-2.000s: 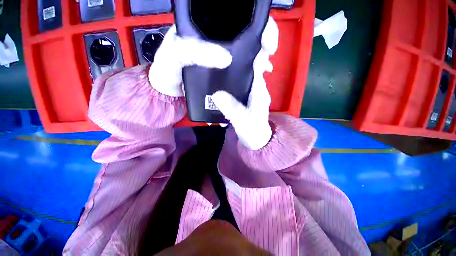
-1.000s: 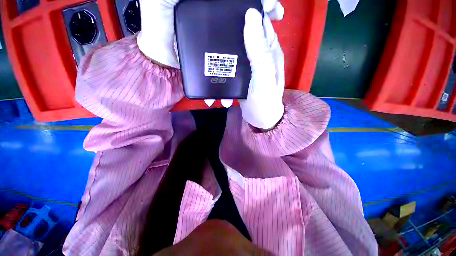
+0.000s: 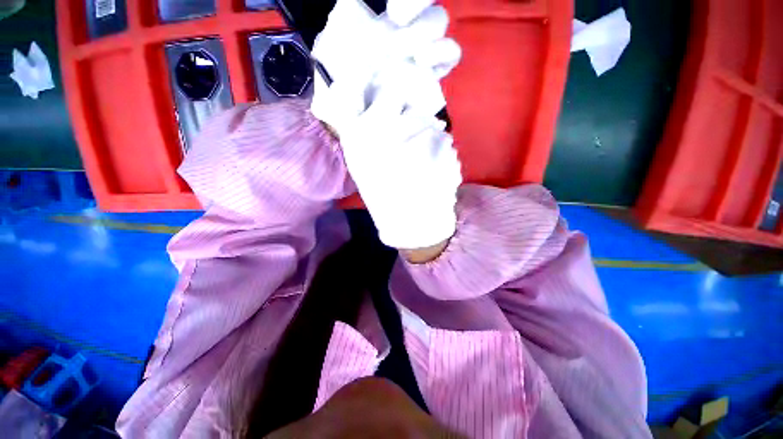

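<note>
A dark smartphone (image 3: 306, 15) is tilted and mostly hidden behind my gloved hands at the top middle, above the red compartment tray (image 3: 129, 201). My right hand (image 3: 402, 163), in a white glove, is in front, with fingers curled around the phone. My left hand (image 3: 339, 56), also gloved, is close against it and largely covered by it, at the phone's left side. The phone's label and camera area cannot be seen. Two other phones (image 3: 206, 110) with round black camera areas lie in tray pockets left of my hands.
A second red tray (image 3: 687, 206) stands on the right, with a phone in a pocket. White scraps lie on the green mat (image 3: 601, 129), one between the trays (image 3: 605, 41) and one at the far left (image 3: 33, 70). Blue floor and a blue crate (image 3: 62, 381) show below.
The phone has turned from lying broad and label up to a tilted pose behind the gloves. My right hand has moved across in front of my left, and the hands now overlap.
</note>
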